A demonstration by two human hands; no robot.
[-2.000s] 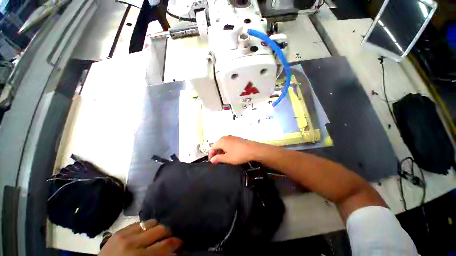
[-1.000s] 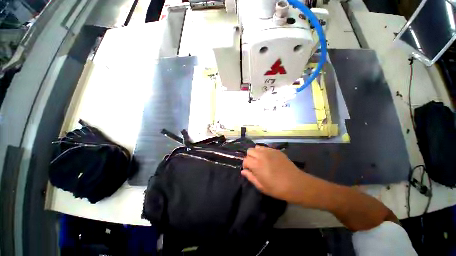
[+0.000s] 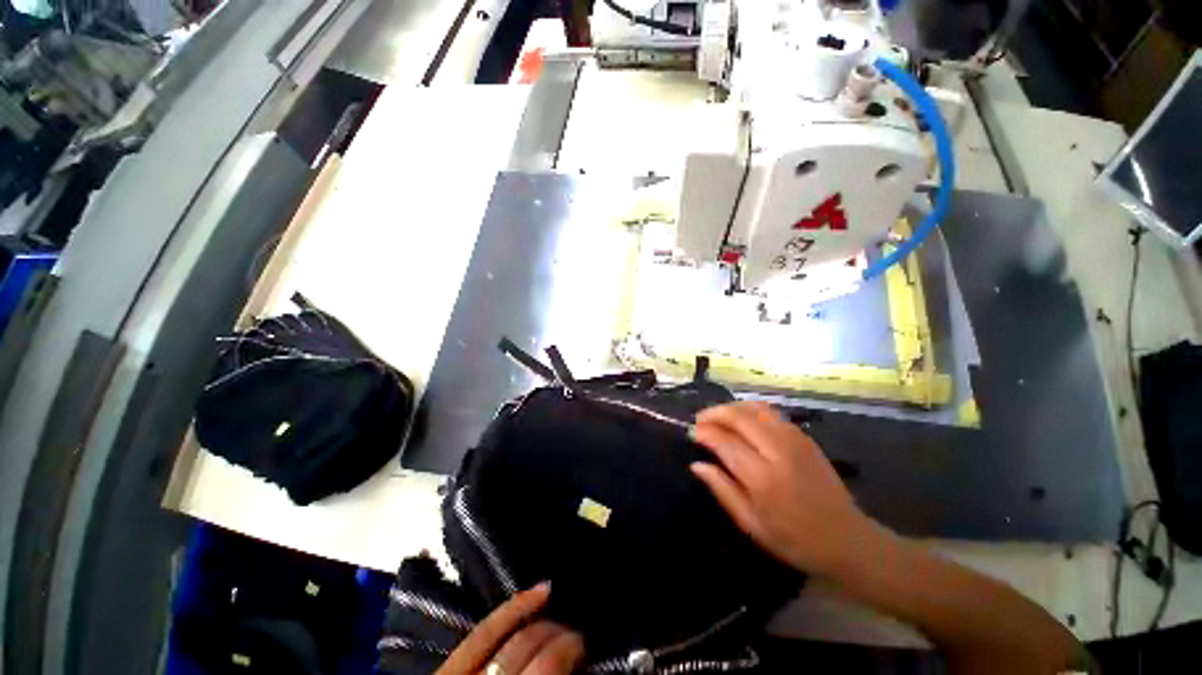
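A black fabric bag body [image 3: 593, 462] lies at the table's front edge, with zipper lines along its top and sides and a pale sticker in its middle. Narrow black straps stick out of its top. My right hand [image 3: 778, 488] grips the bag's upper right edge by the zipper. My left hand [image 3: 521, 641], cut off by the bottom edge, rests with its fingers on the bag's lower left; whether it grips is unclear. More black pieces with zippers [image 3: 429, 613] show under the left side.
The sewing machine head [image 3: 817, 198] with its blue air hose [image 3: 943, 165] stands over the yellow-taped clamp plate [image 3: 791, 376]. Stacked black pieces [image 3: 303, 409] lie left. A blue crate [image 3: 191, 593] holds black pieces below. A black piece [image 3: 1173, 422], cable and screen [image 3: 1167, 165] are at right.
The view has shifted left. The bag's front now shows a sticker and side zippers. My left hand, out of view one second ago, is back on the bag; my right hand stays at its top edge.
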